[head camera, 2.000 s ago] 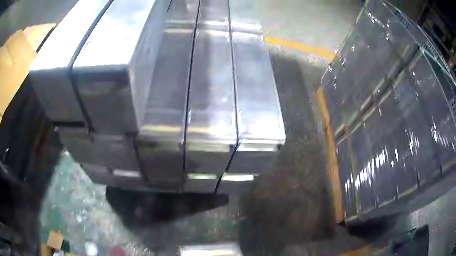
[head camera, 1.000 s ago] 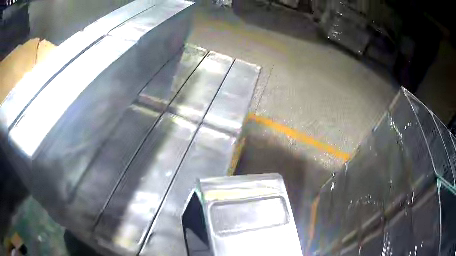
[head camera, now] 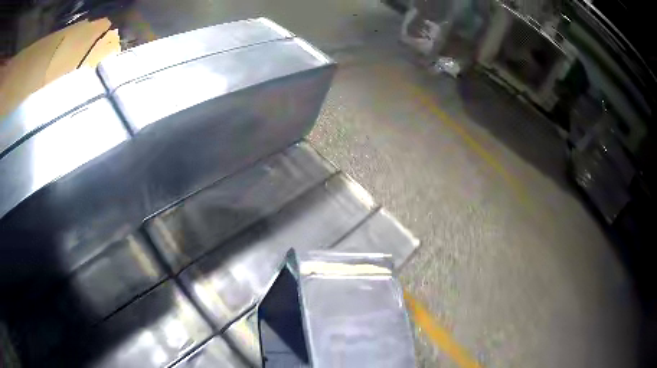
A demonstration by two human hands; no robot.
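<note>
A silver-grey sheet-metal housing (head camera: 356, 316) stands out at the bottom centre, its near part cut off by the lower edge. Its left side shows a dark opening. It overlaps the view of the stacked housings (head camera: 238, 223), and I cannot tell whether it touches them. Neither my left hand nor my right hand shows in the picture, so whatever holds the housing is hidden or out of frame.
A higher row of stacked housings (head camera: 223, 79) runs across the left. Brown cardboard (head camera: 61, 57) is at the upper left. Yellow lines (head camera: 439, 330) mark the floor to the right. Wrapped goods or equipment (head camera: 526, 50) stand in the dim upper right.
The view has swung right along the stack. The separate housing came up from the bottom edge and now shows beside the stack. The film-wrapped pile on the right has left the view.
</note>
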